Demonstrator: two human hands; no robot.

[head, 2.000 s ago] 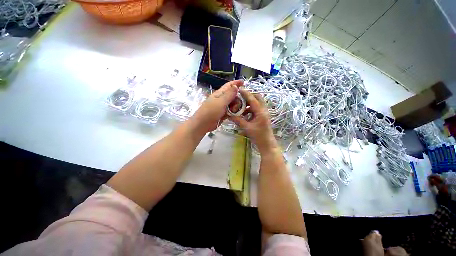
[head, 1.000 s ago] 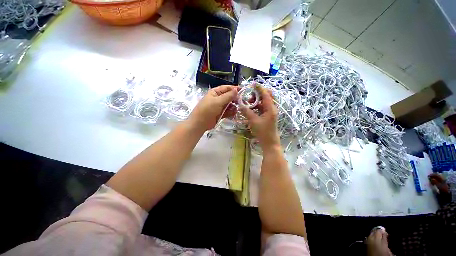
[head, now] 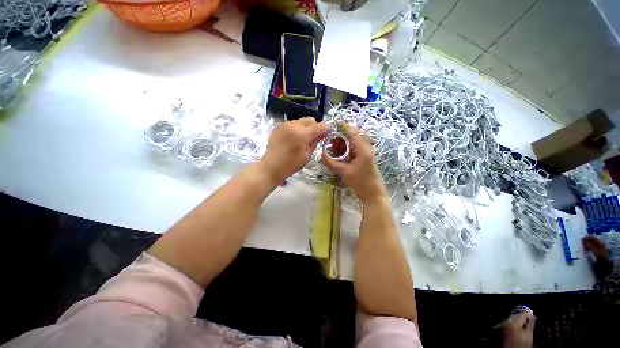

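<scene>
A white USB cable [head: 338, 147], wound into a small ring, is held above the table at the near edge of the cable pile [head: 442, 122]. My right hand [head: 359, 160] grips the ring from the right, fingers around it. My left hand [head: 291, 146] is closed at the ring's upper left, fingertips pinched by the cable; what exactly they pinch is too small to tell. Filled clear plastic trays [head: 201, 149] with coiled cables lie left of my hands.
A smartphone [head: 299, 66] rests on a black box [head: 294, 103] behind my hands, beside a white paper sheet [head: 343, 58]. Orange basket [head: 163, 12] at far left back. Yellow tape strip [head: 325, 221] between my forearms. Packaged cables [head: 440, 234] lie right. Another person's hand [head: 596, 249] shows far right.
The ring has turned and shifted slightly in my right hand. My left hand moved away from the ring, then back to its upper left. The trays and phone have stayed in place.
</scene>
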